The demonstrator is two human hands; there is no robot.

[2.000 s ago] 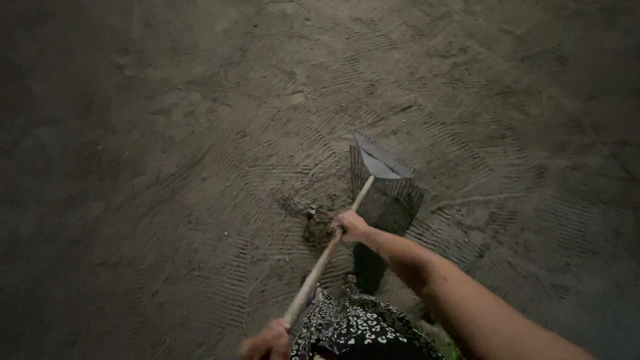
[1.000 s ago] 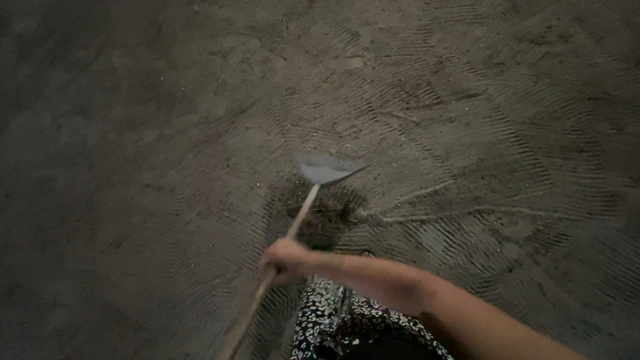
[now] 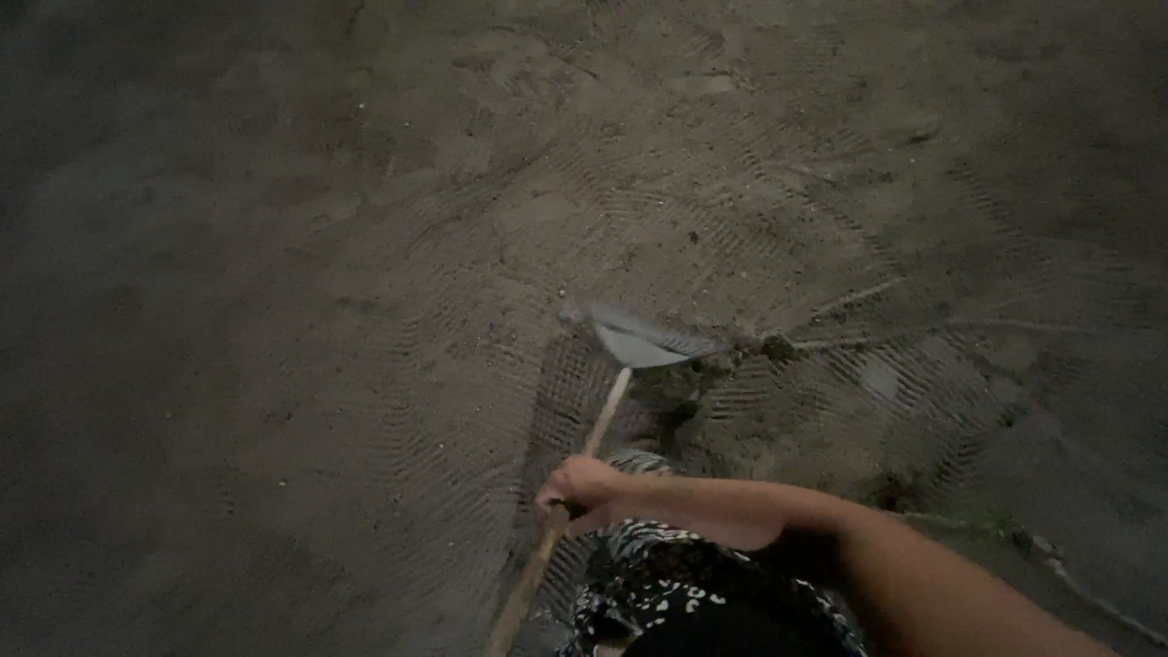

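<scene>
My right hand (image 3: pixel 584 485) is closed around the long wooden handle of a rake (image 3: pixel 639 349), at about mid-handle. The rake has a pale, fan-shaped head, blurred along its toothed edge, and it lies over bare soil above my hand in the view. A small heap of dark debris (image 3: pixel 671 401) sits just below the rake head. The lower end of the handle runs out at the bottom of the view. My left hand is out of view.
Bare dirt ground (image 3: pixel 392 274) with comb-like rake marks spreads all round. Patterned black and white clothing (image 3: pixel 675 584) is at the bottom. Small green plants (image 3: pixel 1004 527) and a pale line on the ground (image 3: pixel 1095 604) lie at lower right.
Two seconds ago my left hand was in view on the lower handle; now it is out of view. The rake head has swung and its teeth are blurred. My right hand still grips the handle.
</scene>
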